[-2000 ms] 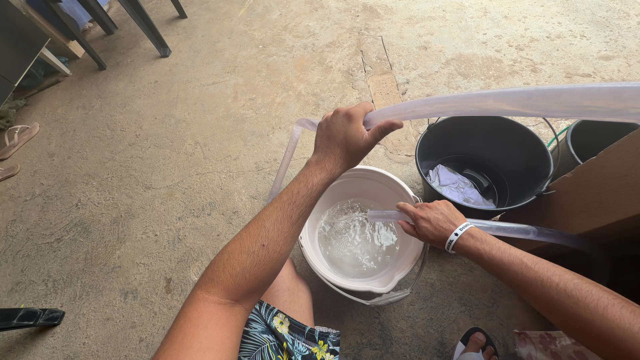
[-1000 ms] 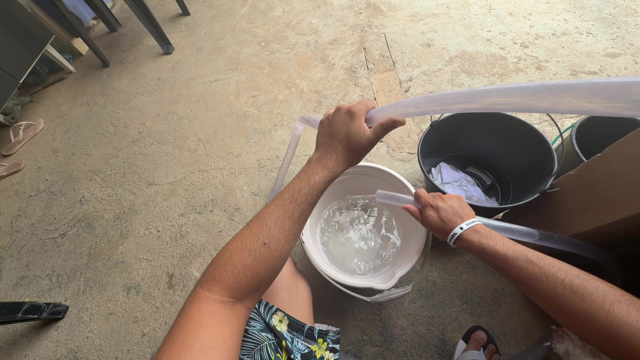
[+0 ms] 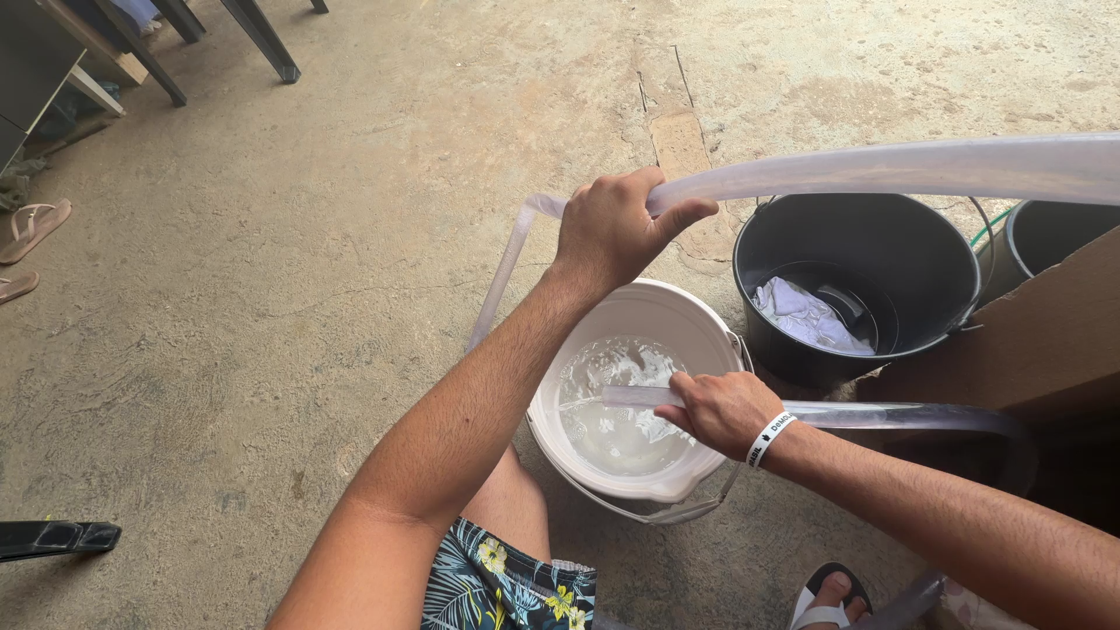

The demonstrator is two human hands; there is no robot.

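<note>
A clear plastic hose (image 3: 875,166) runs in from the right edge, and my left hand (image 3: 617,219) grips it above the far rim of a white plastic bucket (image 3: 542,429). Beyond that hand the hose bends sharply down and passes behind my forearm. My right hand (image 3: 722,409) holds a hose end (image 3: 634,396) over the bucket, its opening pointing left. A thin stream leaves this end and falls into cloudy, rippled water (image 3: 626,446). Behind my right wrist, the hose continues right and curves down. Whether both lengths are one hose cannot be told.
A black bucket (image 3: 910,254) holding a white cloth (image 3: 809,317) stands to the right. Beside it are another dark bucket (image 3: 1059,229) and a cardboard box (image 3: 1041,332). Dark furniture legs (image 3: 262,39) and sandals (image 3: 37,229) lie at the left. My sandalled foot (image 3: 831,599) is near the bottom.
The stream from the hose end shows as a thin trickle now. My right hand has shifted the hose end slightly, while my left hand has kept its hold.
</note>
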